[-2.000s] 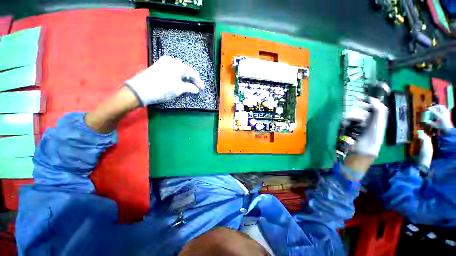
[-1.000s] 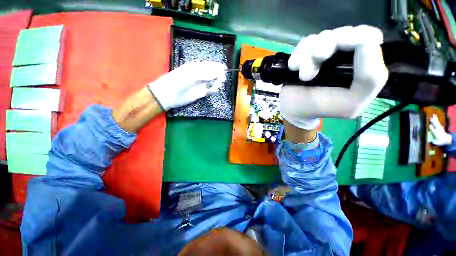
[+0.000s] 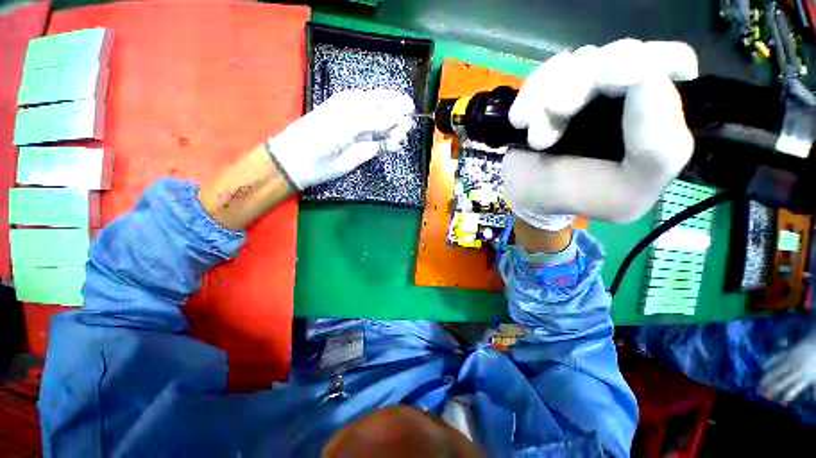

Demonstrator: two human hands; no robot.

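Observation:
My right hand (image 3: 608, 134), in a white glove, grips a thick black electric screwdriver (image 3: 497, 116) that lies level, its thin bit pointing left. My left hand (image 3: 349, 134), in a white glove, is over the black screw tray (image 3: 367, 198), its fingertips together at the bit's tip. Whether a screw is between them is too small to tell. The tray is filled with tiny silver screws (image 3: 380, 183). The circuit board (image 3: 474, 199) lies in the orange fixture (image 3: 437, 259), partly hidden by my right hand and the screwdriver.
Pale green strips (image 3: 58, 161) lie in rows on the red mat (image 3: 206, 80) at left, and more strips (image 3: 675, 259) lie right of the fixture. A black cord (image 3: 658, 234) hangs from the screwdriver. Another person's gloved hand (image 3: 792, 371) and blue sleeve are at the right edge.
Two seconds ago my right hand was at the right, near the strips. It now holds the screwdriver over the fixture. My left hand has moved its fingertips to the bit.

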